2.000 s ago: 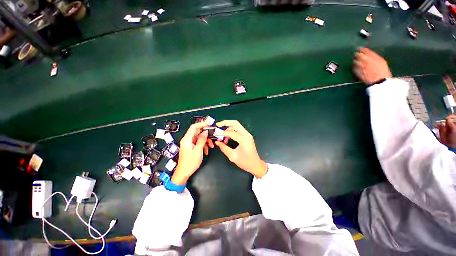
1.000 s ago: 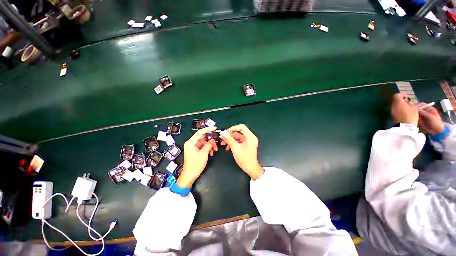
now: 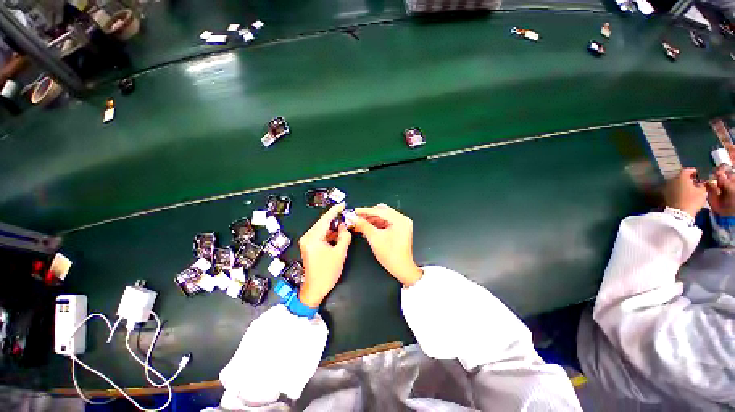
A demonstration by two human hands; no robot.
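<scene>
My left hand (image 3: 324, 256), with a blue wrist strap (image 3: 295, 299), holds a small black housing (image 3: 337, 223) between its fingertips. My right hand (image 3: 387, 237) touches its right side, where a small white piece (image 3: 349, 216) shows; the fingers hide most of both. Several black square housings (image 3: 243, 231) with white pieces (image 3: 259, 218) lie in a loose pile left of my left hand. One more housing (image 3: 317, 197) with a white piece lies just beyond my fingertips.
The green conveyor belt (image 3: 346, 96) beyond the seam carries housings (image 3: 414, 137) and small white parts (image 3: 529, 35). A white charger (image 3: 135, 304) with cable and a power strip (image 3: 71, 323) lie lower left. At right, a neighbour's hands (image 3: 685, 191) work near a pale strip (image 3: 661, 149).
My left hand has turned more upright around the housing; my right hand stays close by. A housing with a white piece has come onto the belt's middle. The neighbour's arm has drawn back from the belt.
</scene>
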